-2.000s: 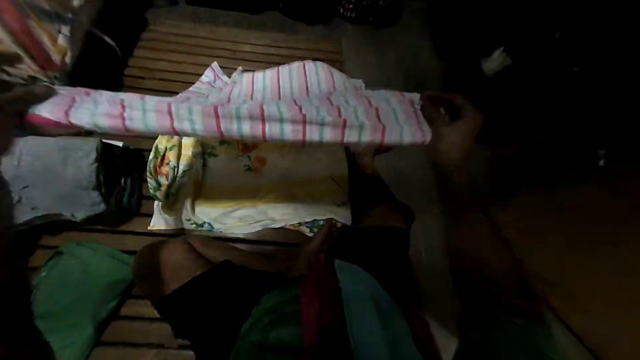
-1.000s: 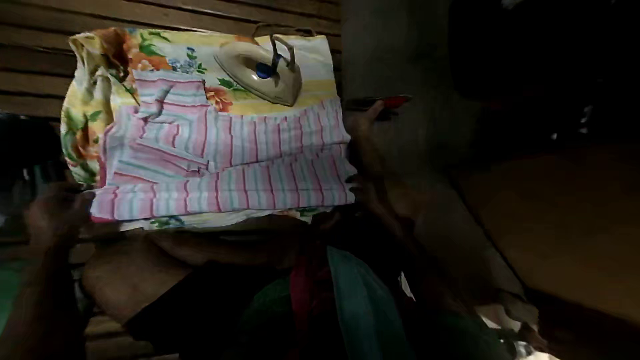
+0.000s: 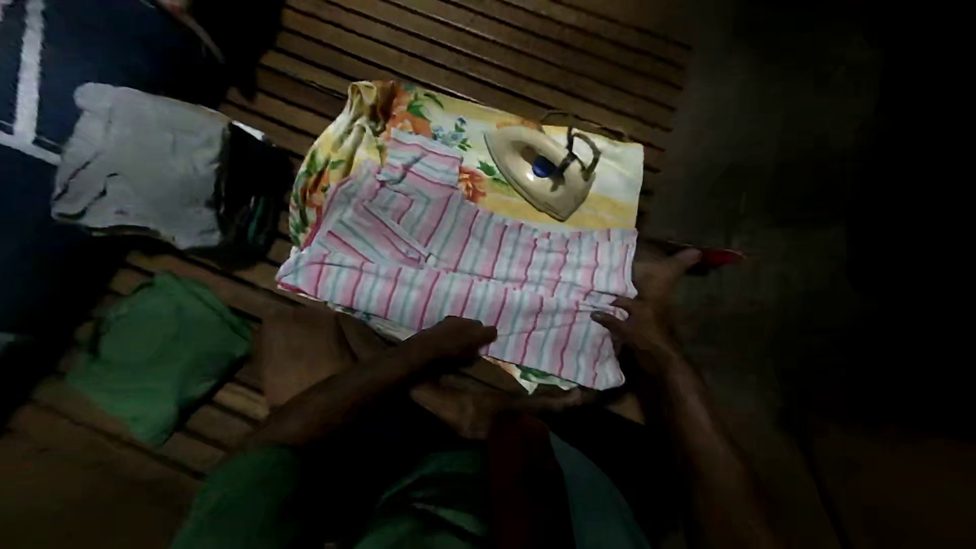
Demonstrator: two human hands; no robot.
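Note:
A pink, white and green striped shirt or similar garment (image 3: 488,259) lies spread on a yellow floral cloth (image 3: 610,183). My left hand (image 3: 457,335) rests at the garment's near edge, its fingers curled there; whether it grips the fabric is unclear. My right hand (image 3: 637,320) is at the garment's right end, with fingertips on the fabric near its edge. Beyond the garment, on the floral cloth, sits a cream clothes iron (image 3: 537,168) with a blue dial and a cord. Shadow hides part of both hands.
A slatted wooden platform (image 3: 473,53) lies underneath. At left are a folded grey cloth (image 3: 145,164), dark folded fabric (image 3: 255,187) and a green cloth (image 3: 164,351). A red object (image 3: 720,257) lies beyond my right hand. My bent legs are close to the floral cloth.
The striped garment, held stretched in the air two seconds ago, now lies on the floral cloth. My left hand has moved from its left corner to the middle of the near edge. The view has shifted.

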